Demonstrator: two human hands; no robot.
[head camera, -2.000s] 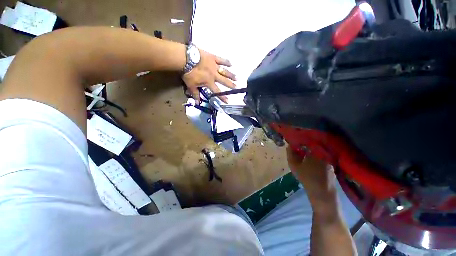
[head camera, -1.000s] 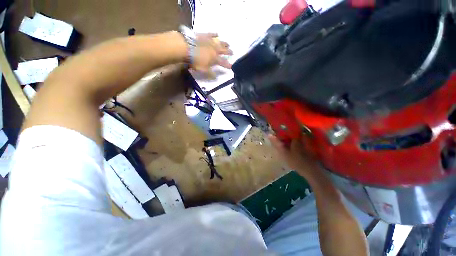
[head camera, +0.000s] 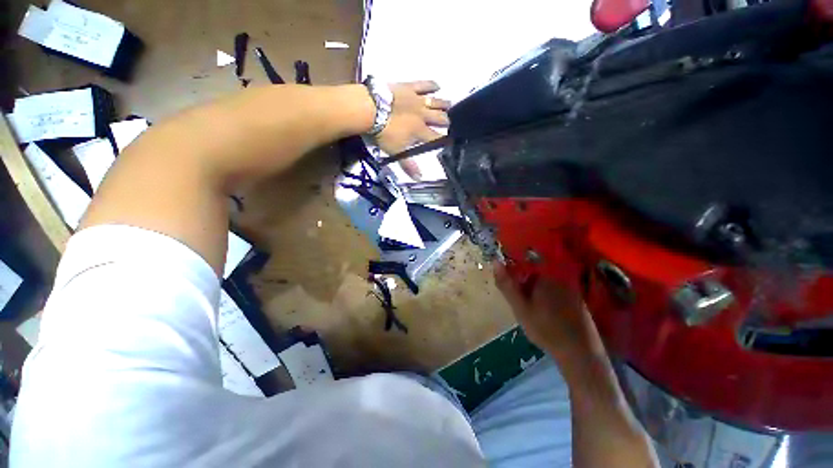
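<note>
The large red and black cutting machine (head camera: 639, 174) fills the right side. My right hand (head camera: 545, 297) is on the machine's near side, under the motor; its fingers are mostly hidden by the housing. My left hand (head camera: 413, 121) lies palm down, fingers spread, on the white marker paper (head camera: 457, 41) at the lay's near corner. The blade area is just beside it, mostly hidden. The grey base plate (head camera: 365, 212) shows below, with a white-topped triangular scrap (head camera: 399, 225) and black slivers on it.
White-topped cut blocks lie at the upper left (head camera: 78, 35) and lower left (head camera: 245, 334). A curved yellow-tan strip (head camera: 32, 187) runs along the far left. Black offcuts (head camera: 387, 304) lie on the brown table (head camera: 311, 274). The green floor (head camera: 489, 366) shows below the table edge.
The motor body has tilted and shifted, showing more red than two seconds ago. My left hand lifted or slid slightly and rests a little further right. The scraps on the base plate have shifted slightly.
</note>
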